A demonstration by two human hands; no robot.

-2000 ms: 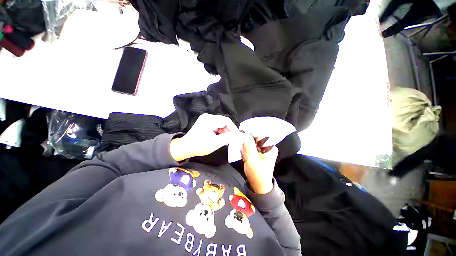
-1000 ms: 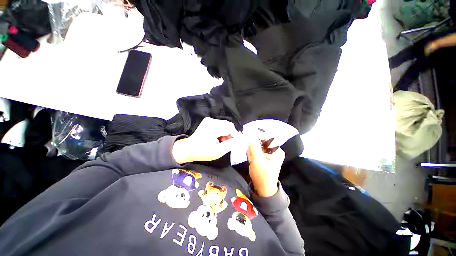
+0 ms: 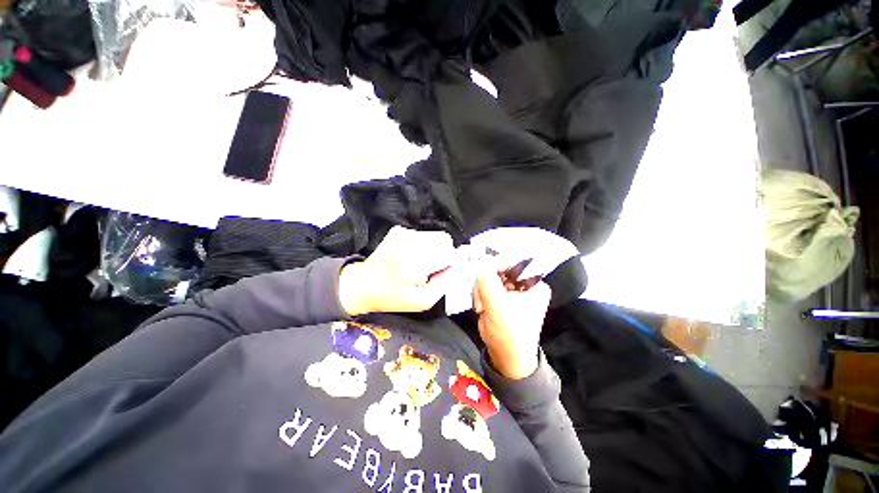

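Observation:
A white pad (image 3: pixel 547 252) lies at the near edge of a black garment (image 3: pixel 506 183), which runs from my lap onto the table. My left hand (image 3: pixel 397 272) grips the pad's left part, its fingers bright and washed out. My right hand (image 3: pixel 513 323) is at the pad's near edge, closed around a small dark tool (image 3: pixel 518 272). Only part of the tool shows between the fingers. The two hands are close together at the pad. Any thread is too fine to see.
A smartphone (image 3: pixel 257 137) lies on the white table (image 3: pixel 318 120). A heap of black garments (image 3: pixel 386 29) covers the far side. Clear plastic bags (image 3: pixel 145 258) and small red and dark items (image 3: pixel 40 79) are at left. A tied beige sack (image 3: pixel 805 234) and metal legs are at right.
My hands stay at the pad with small finger shifts; the left fingers now look more closed. An arm seen at the upper right one second ago is gone from view.

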